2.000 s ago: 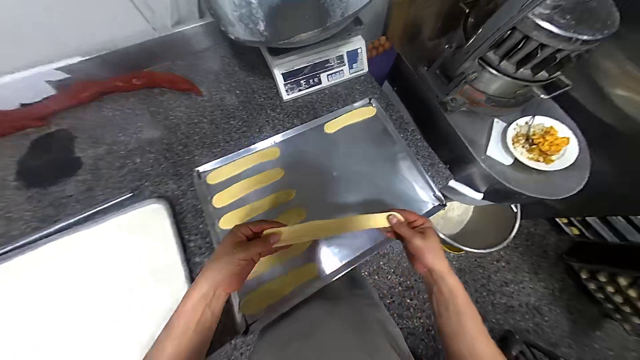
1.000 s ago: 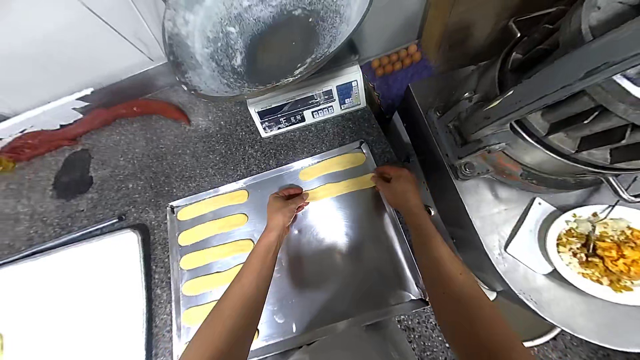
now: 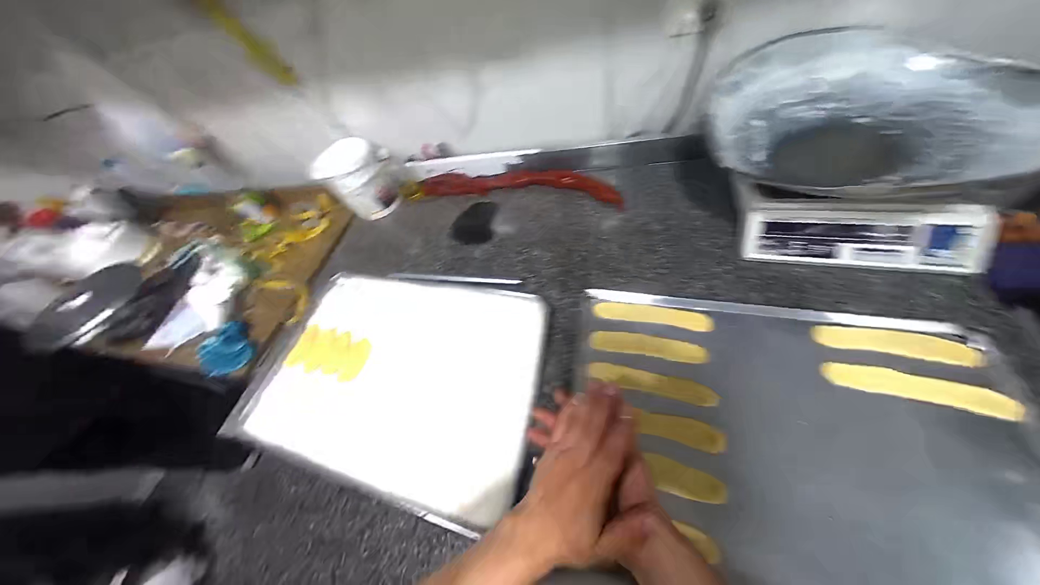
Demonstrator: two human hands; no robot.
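Observation:
My left hand (image 3: 573,479) and my right hand (image 3: 638,508) are pressed palm to palm, fingers extended, with no item visible between them. They are over the near left part of a metal baking tray (image 3: 812,479), close to its left edge. Several flat yellow dough strips (image 3: 650,347) lie in a column along that tray's left side, the lower ones partly behind my hands. Two more strips (image 3: 922,392) rest at its upper right. Left of my hands is a tray with a white surface (image 3: 422,390), where several yellow dough pieces (image 3: 329,353) lie side by side.
A large metal bowl (image 3: 869,122) sits on a digital scale (image 3: 869,236) behind the baking tray. A red cloth or bag (image 3: 520,183) and a white container (image 3: 353,175) are along the wall. Bags and clutter cover a brown board (image 3: 268,301) at left. A dark-clothed person (image 3: 106,422) is at lower left.
The strip my hands held between them is laid on the tray's upper right and let go. My hands have come together at the tray's left side. The view has swung left.

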